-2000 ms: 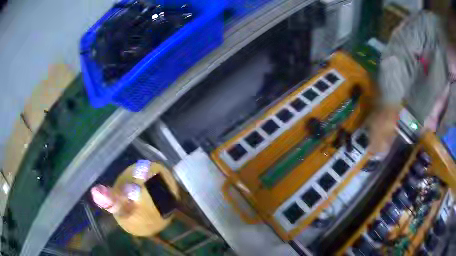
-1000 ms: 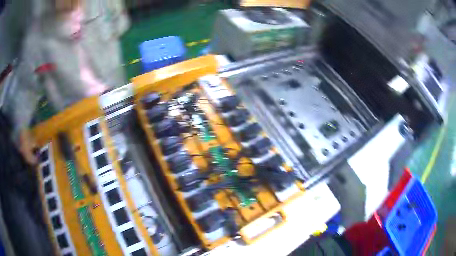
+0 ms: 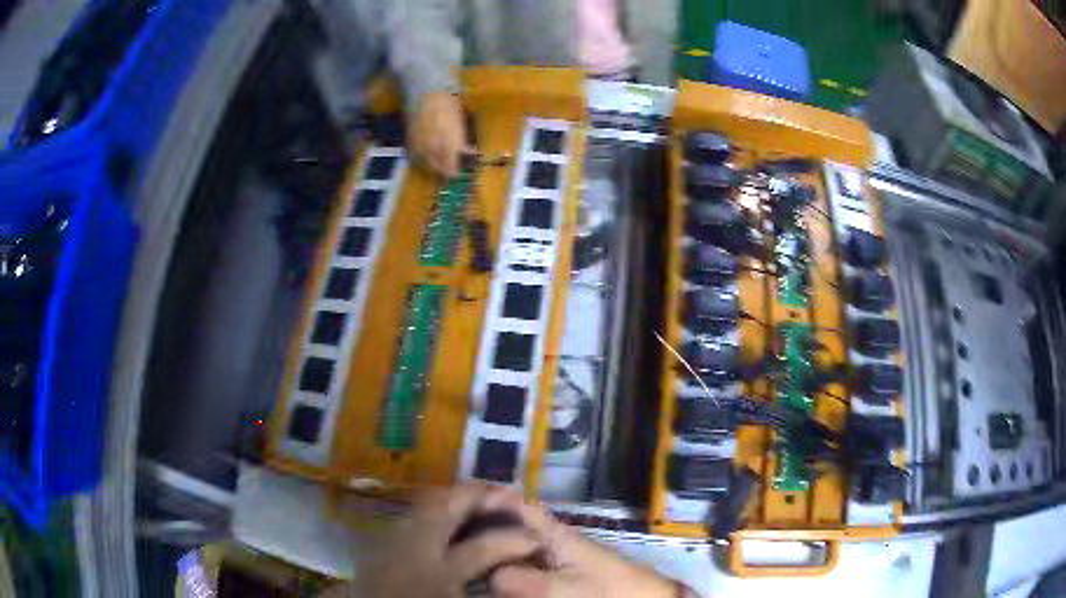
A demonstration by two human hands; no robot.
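Observation:
My left hand (image 3: 409,540) and my right hand (image 3: 596,569) meet at the bottom edge, blurred and partly cut off. Curved black pieces, like a lead, show between them; my right fingers close around them. What my left fingers do is unclear. Just beyond lies an orange tray (image 3: 456,350) with two white socket strips of mostly empty black sockets and a green board (image 3: 412,368) between. A small black piece (image 3: 480,245) lies by the right strip. The second orange tray (image 3: 758,514) to the right holds rows of black adapters (image 3: 710,306) with tangled leads.
A coworker's hand (image 3: 438,138) reaches over the first tray's far end. A blue crate (image 3: 88,327) with black contents stands at the left. A metal rail runs beside it. A silver plate with holes (image 3: 994,362) is at the right. A blue box (image 3: 761,58) stands beyond the trays.
The view has swung back left, centring the trays and showing the blue crate. My hands have come in at the bottom. The coworker's hand is over the left tray's far end.

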